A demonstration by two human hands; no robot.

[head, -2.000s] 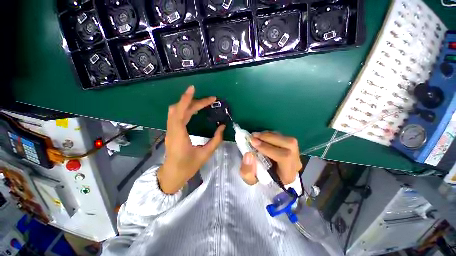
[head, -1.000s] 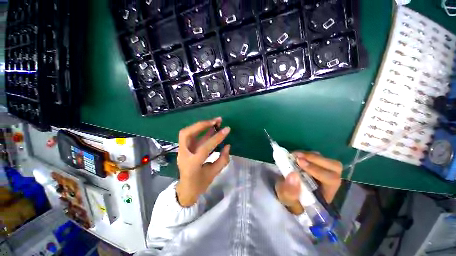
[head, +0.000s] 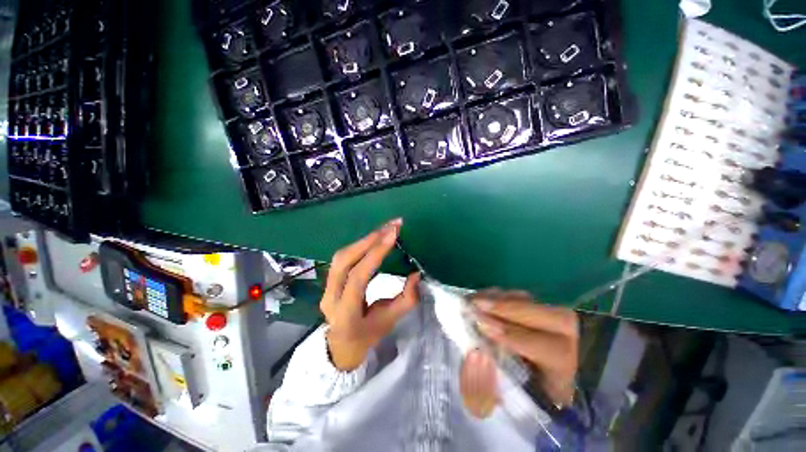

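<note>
My left hand [head: 361,296] holds a black disc [head: 405,252] between fingertips and thumb, above the bench's front edge. The disc shows nearly edge-on as a thin dark line, so its face is hidden. My right hand [head: 526,340] grips a white-fronted dispensing syringe [head: 453,320], blurred. The syringe's front end points up and left, close to the disc; whether the needle touches it I cannot tell. A black blister tray [head: 424,157] lies behind my hands, with discs in its square pockets and one pocket empty at its left part.
Stacked black trays [head: 84,132] stand at the left on the green mat [head: 495,212]. A white needle board [head: 698,159] and a blue controller with a gauge [head: 767,263] are at the right. A thin clear hose [head: 614,284] crosses the mat. A white machine [head: 208,340] is at lower left.
Since a second ago, my right hand and the syringe have moved left towards the disc. Two seconds ago, the disc's face showed; now it is turned edge-on. The view has also shifted.
</note>
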